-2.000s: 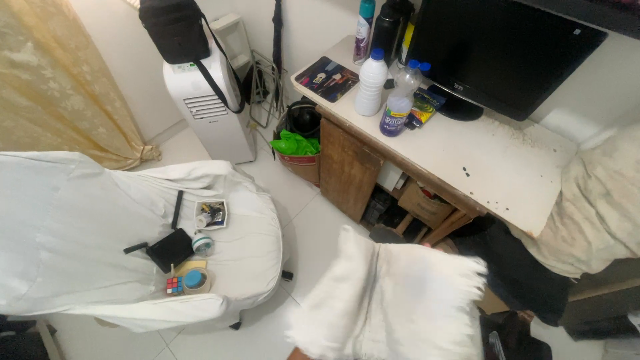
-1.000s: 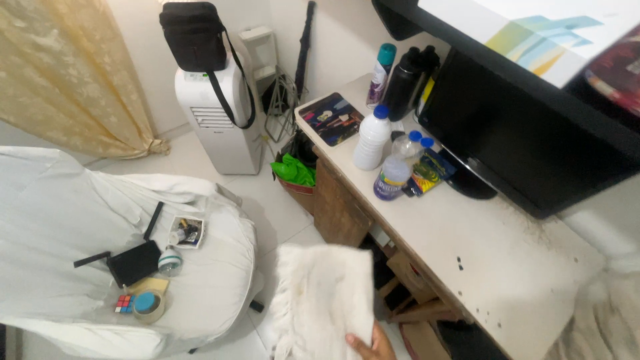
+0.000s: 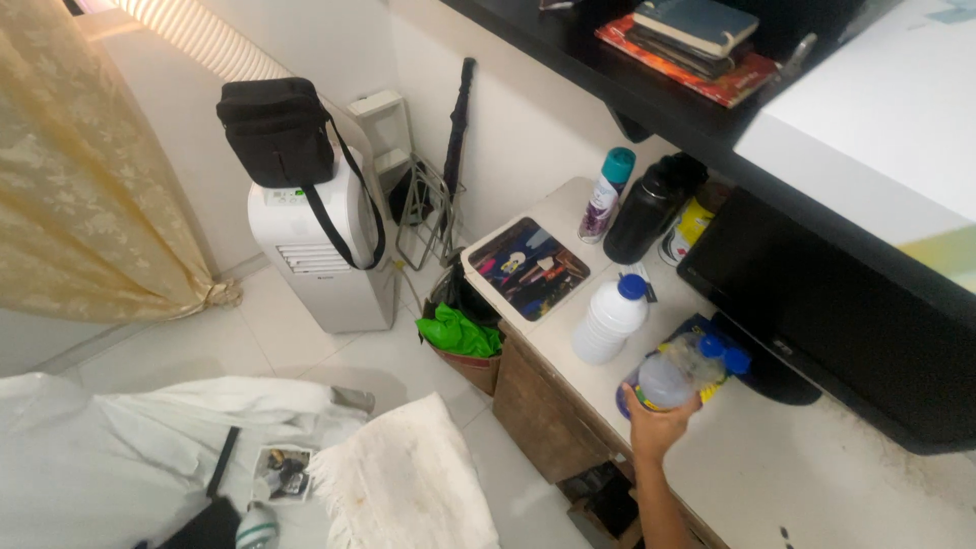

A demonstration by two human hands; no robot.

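My right hand (image 3: 662,421) reaches over the white desk and is closed around a clear plastic bottle (image 3: 665,383) with a purple and yellow label. Clear bottles with blue caps (image 3: 714,349) are right behind it, beside a yellow and blue packet. A white plastic bottle (image 3: 610,320) with a blue cap stands to the left of my hand. Lower in the view, a folded cream fringed cloth (image 3: 412,480) appears raised above the floor. My left hand is not in view, so its hold on the cloth cannot be seen.
A monitor (image 3: 831,328) stands behind the bottles, under a black shelf (image 3: 564,72) with books. An aerosol can (image 3: 608,194), a black flask (image 3: 644,213) and a mouse pad (image 3: 528,268) are on the desk. A covered chair (image 3: 252,404) and a portable air conditioner (image 3: 324,252) stand left.
My right hand has come onto the bottle with the purple label. The fringed cloth is now lower and left of the desk. The view has shifted toward the desk and shelf.
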